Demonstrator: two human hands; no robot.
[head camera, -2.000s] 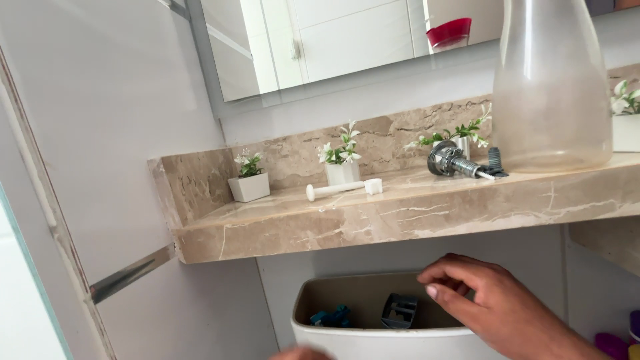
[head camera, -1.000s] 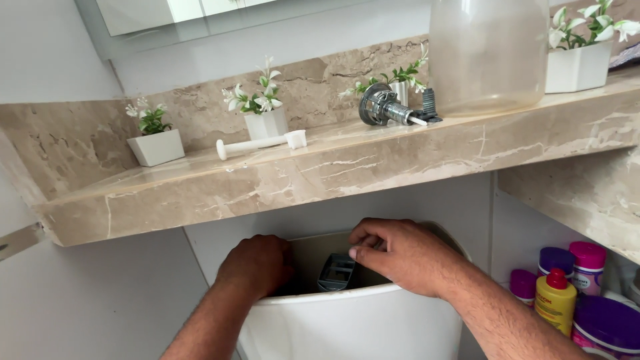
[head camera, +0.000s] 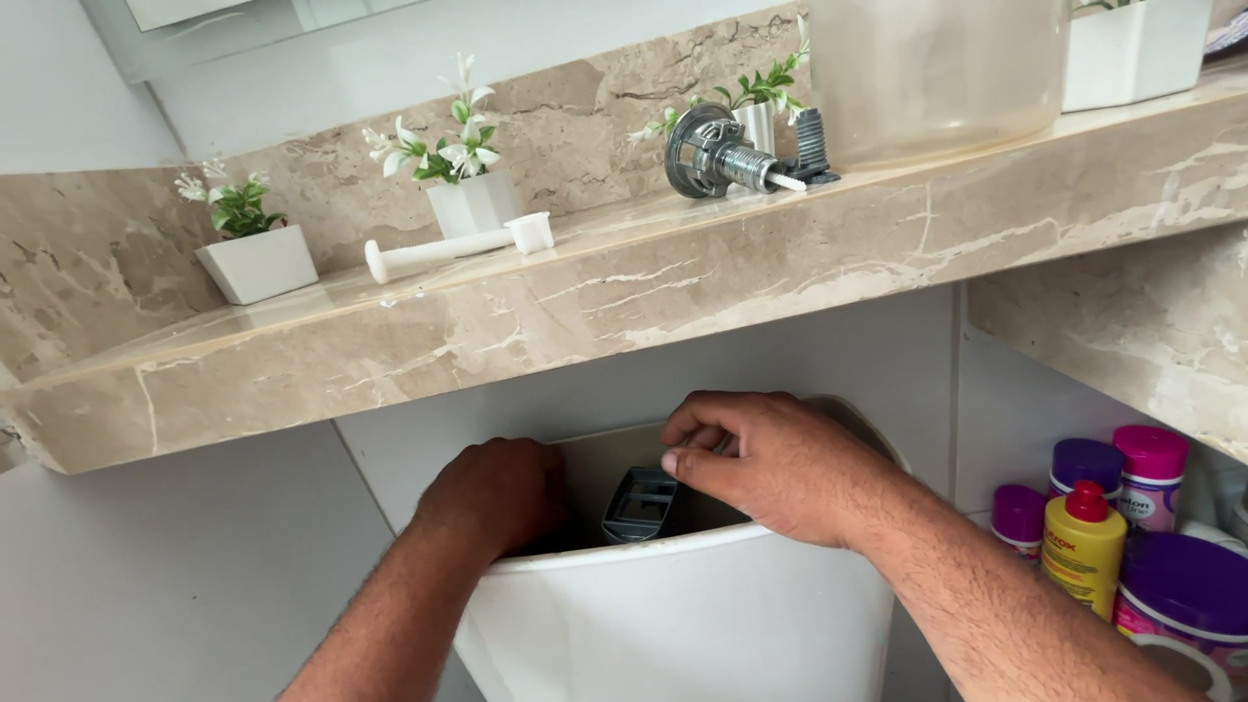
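Note:
An uncovered white toilet cistern (head camera: 682, 595) stands below the marble shelf, with a dark plastic valve part (head camera: 641, 503) upright inside it. My left hand (head camera: 499, 495) reaches over the cistern's left side; its fingers are hidden inside, so whether it holds anything cannot be told. Over the right part of the opening is my right hand (head camera: 770, 463), fingers curled, thumb tip beside the valve part's top; a grip is not visible. On the shelf lie a white plastic bolt with a nut (head camera: 458, 246) and a chrome push-button assembly (head camera: 726, 156), beside a dark threaded fitting (head camera: 811, 146).
The marble shelf (head camera: 585, 302) overhangs the cistern's back. It bears small white pots (head camera: 258, 263) of artificial flowers and a large translucent container (head camera: 936, 78). Several toiletry bottles and jars, among them a yellow bottle (head camera: 1084, 546), stand at the lower right under the marble.
My left hand, mostly out of view two seconds ago, came to the cistern's left side and has sunk a little deeper. My right hand stays over the opening. The view has shifted.

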